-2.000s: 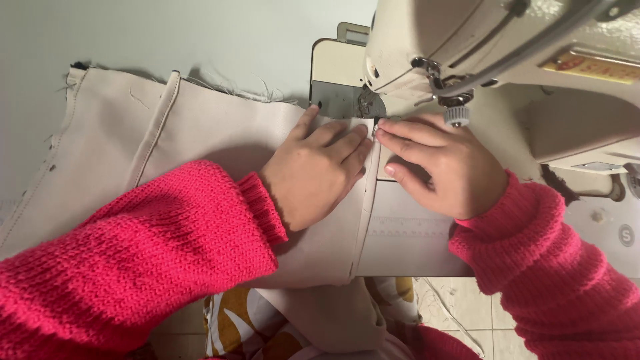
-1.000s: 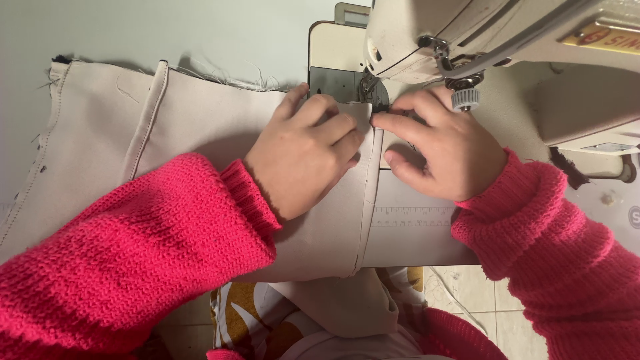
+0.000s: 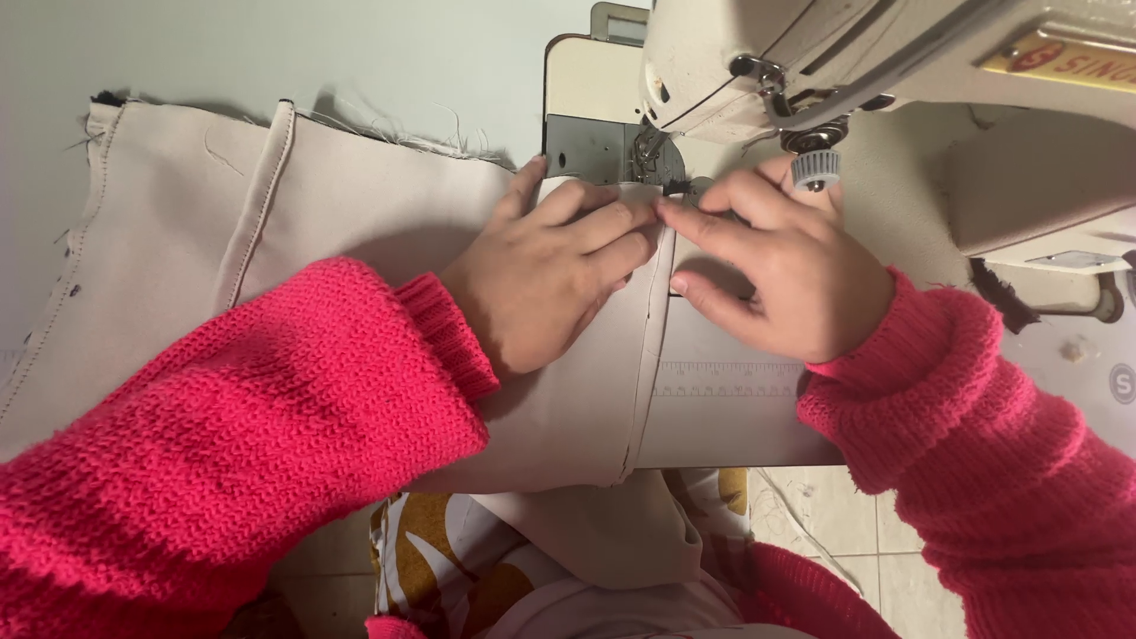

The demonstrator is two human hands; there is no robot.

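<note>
A pale fabric piece (image 3: 355, 186) with stitched seams and a frayed far edge lies across the table, its right folded edge running up to the presser foot (image 3: 652, 155) of a Singer sewing machine (image 3: 852, 53). My left hand (image 3: 555, 266) rests flat on the fabric just left of that edge, fingers a little apart, pressing it. My right hand (image 3: 772, 257) touches the folded edge with its index fingertip, close in front of the foot; its thumb is apart from the index finger. Some of its other fingers are partly hidden behind the tension knob (image 3: 816, 169).
The metal needle plate (image 3: 586, 146) lies under the foot. A printed ruler scale (image 3: 728, 377) marks the table near its front edge. Dark fabric scraps (image 3: 1003, 293) lie at the right by the machine. More pale fabric (image 3: 603, 532) hangs over my lap.
Both hands stay near the presser foot, with only small finger shifts. The view has moved slightly.
</note>
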